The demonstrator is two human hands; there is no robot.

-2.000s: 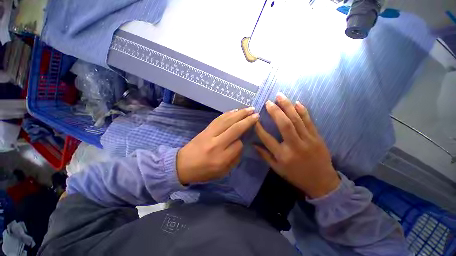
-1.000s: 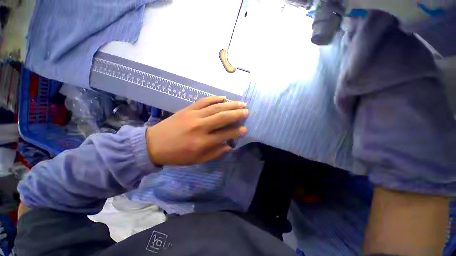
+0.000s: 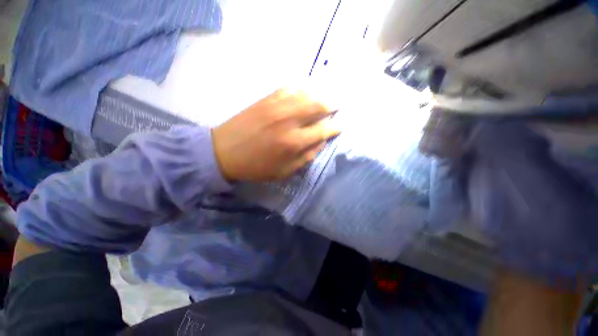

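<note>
A light blue striped fabric panel [image 3: 367, 197] lies on the white machine table, with a folded, striped strip along its left edge. My left hand [image 3: 279, 138] lies on the upper end of that folded edge, fingers pointing right into the bright light; its fingertips are washed out, so I cannot tell if they pinch the cloth. My right hand [image 3: 444, 134] is small, blurred and partly lost in glare beside the machine head, at the far right part of the panel; its fingers cannot be made out. The sewing machine head [image 3: 505, 59] is upper right, blurred, with metal parts in the glare.
Another striped blue piece [image 3: 124, 46] lies at the upper left of the table. The grey edge ruler [image 3: 131, 118] runs along the front edge, partly under my left sleeve. A blue plastic basket [image 3: 25, 147] stands at the far left. Blue fabric [image 3: 216, 252] hangs over my lap.
Both hands were together on the panel's edge; my right arm then swung out to the right. My left hand has moved up toward the light. The view has shifted and the machine head shows more.
</note>
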